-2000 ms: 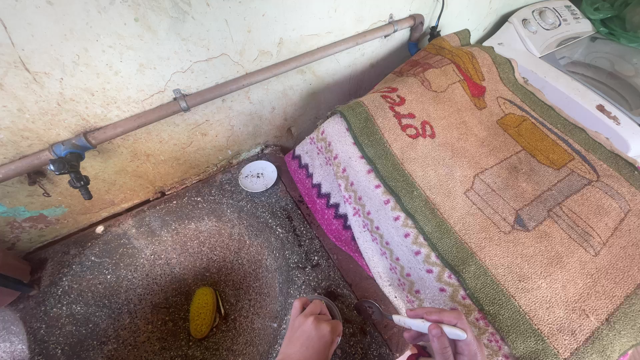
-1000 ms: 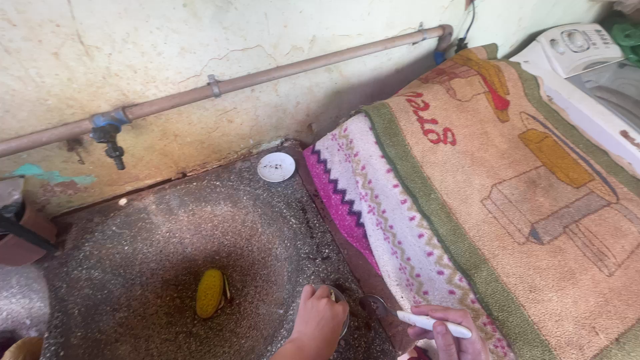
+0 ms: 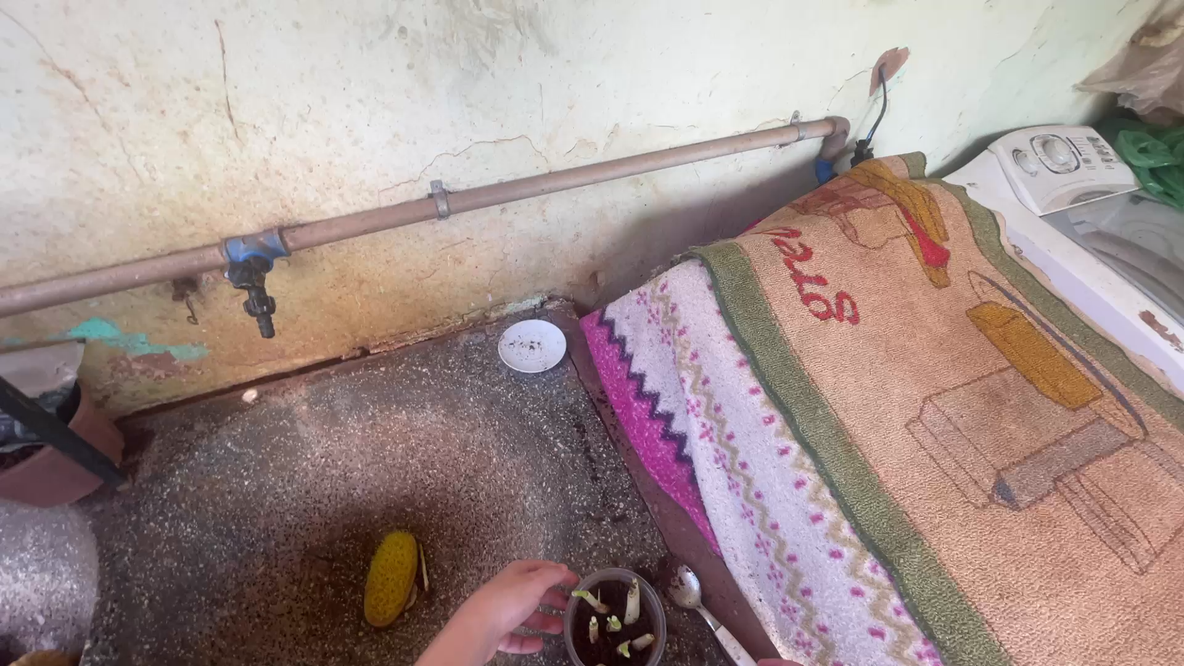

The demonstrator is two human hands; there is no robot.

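Observation:
A clear round plastic cup [image 3: 655, 610] of dark soil, with several pale green cut stems [image 3: 633, 601] sticking out, stands on the edge of the speckled stone sink. My left hand [image 3: 520, 610] is beside the cup's left rim, fingers apart and holding nothing. Right of the cup, a metal spoon with a white handle [image 3: 731, 642] lies on the ledge. Of my right hand [image 3: 779, 662] only a fingertip shows at the bottom edge, by the handle's end; its grip is hidden. A white saucer [image 3: 533, 346] with dark crumbs sits at the sink's back corner.
A yellow sponge [image 3: 392, 579] lies in the sink basin [image 3: 324, 462]. At left is a reddish plant pot [image 3: 65, 462]. A black tap [image 3: 257, 294] hangs from the wall pipe [image 3: 555, 180]. Patterned rugs [image 3: 832, 407] drape at right, beside a white washing machine [image 3: 1064, 166].
My left hand has opened and drawn off the cup, uncovering the stems. The spoon, earlier held in my right hand, now lies lower on the ledge, and that hand has mostly left the view.

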